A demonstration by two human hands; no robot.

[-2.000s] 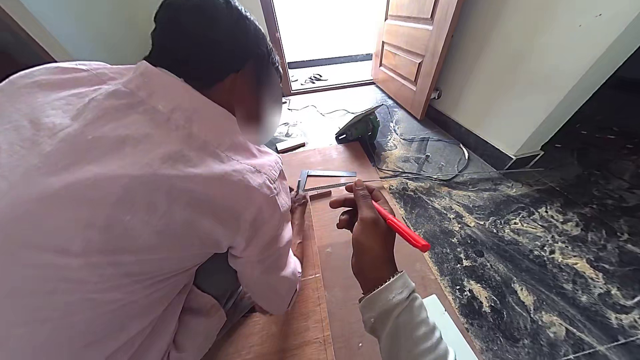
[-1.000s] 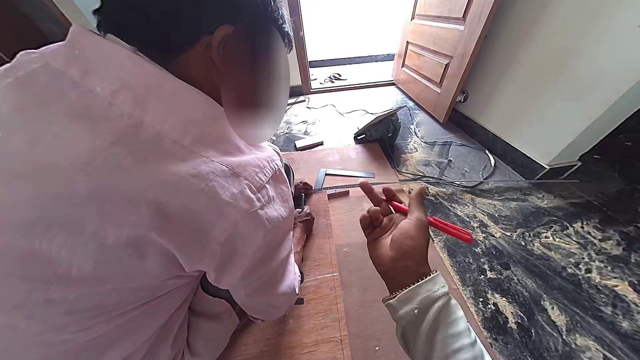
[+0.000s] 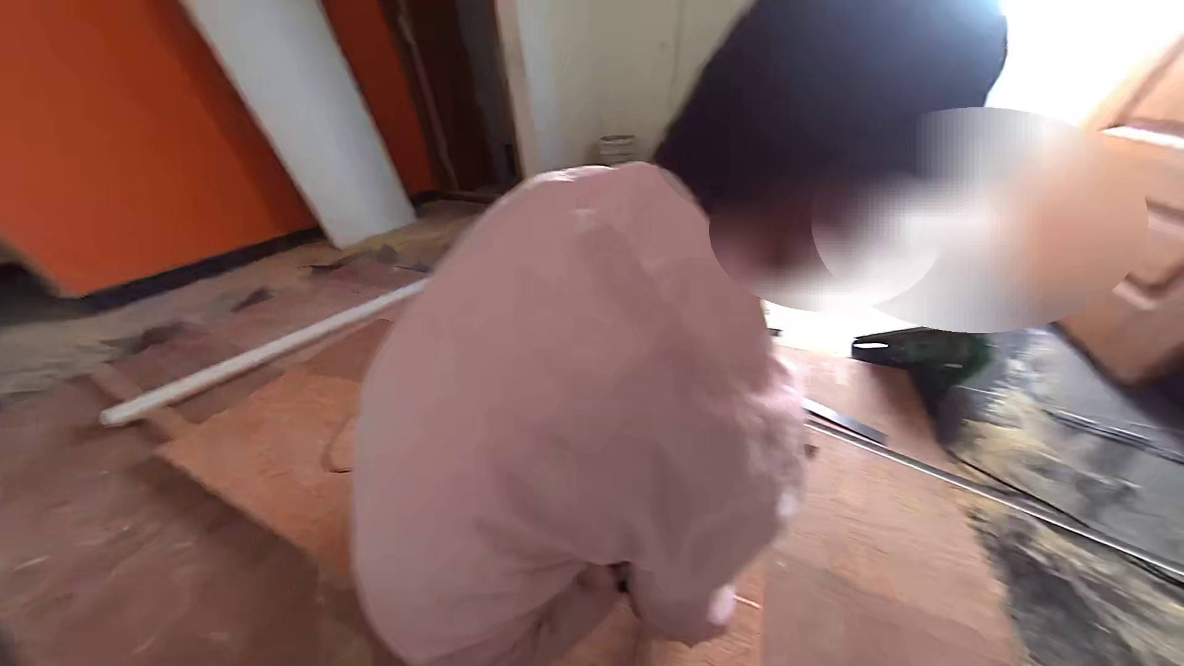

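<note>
Neither of my hands shows in the head view now. A person in a pink shirt bends over a reddish-brown wooden sheet, and their body hides part of it. Beside their sleeve, a metal square lies on the sheet, partly hidden. A long thin metal strip crosses the sheet and reaches past its right edge. The picture is blurred, and the person's hands cannot be made out clearly.
A dark green power tool stands by the sheet's far edge, with a black cable on the dusty floor to its right. A white pipe lies at left, near an orange wall panel. A wooden door stands at right.
The view has swung strongly to the left. My right hand, with the red pen-like tool seen in both earlier frames, is out of view.
</note>
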